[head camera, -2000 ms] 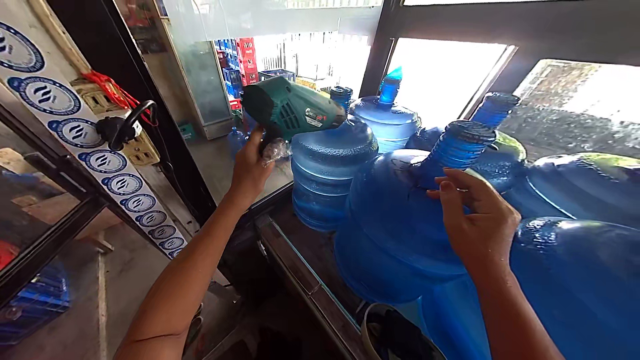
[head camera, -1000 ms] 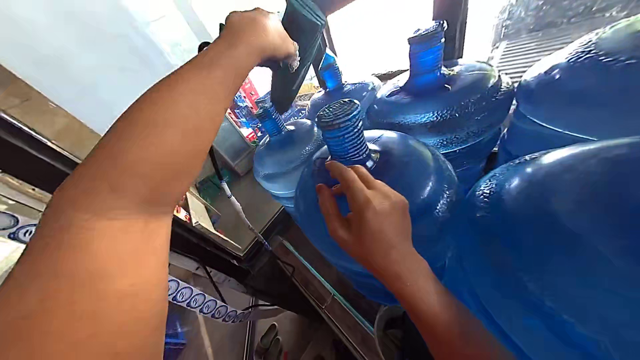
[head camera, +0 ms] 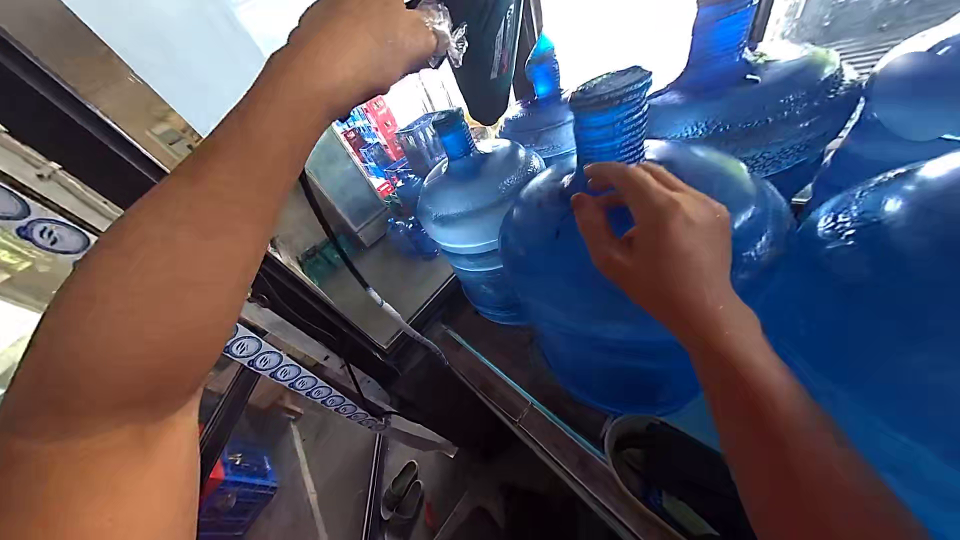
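At the top of the head view, my left hand (head camera: 367,45) grips a dark green heat gun (head camera: 484,60), its body pointing down; its handle is mostly hidden, and crinkled clear plastic (head camera: 448,34) shows at the fingers. My right hand (head camera: 660,240) has thumb and forefinger bent near each other, at the base of the neck of a large blue water jug (head camera: 600,315). The neck wears a printed clear film sleeve (head camera: 611,112). Whether the fingertips pinch the film's lower edge cannot be told.
More blue jugs (head camera: 480,202) stand close around, one with a pointed film top (head camera: 544,67). A cable (head camera: 337,240) hangs at the left. Below are a strip of round stickers (head camera: 300,381), a ledge (head camera: 525,412), an open bucket (head camera: 619,450), a blue crate (head camera: 238,480) and shoes (head camera: 403,491).
My left hand has raised the heat gun, which now points down rather than sideways. My right hand stays by the same jug's neck. The view has swung and come closer.
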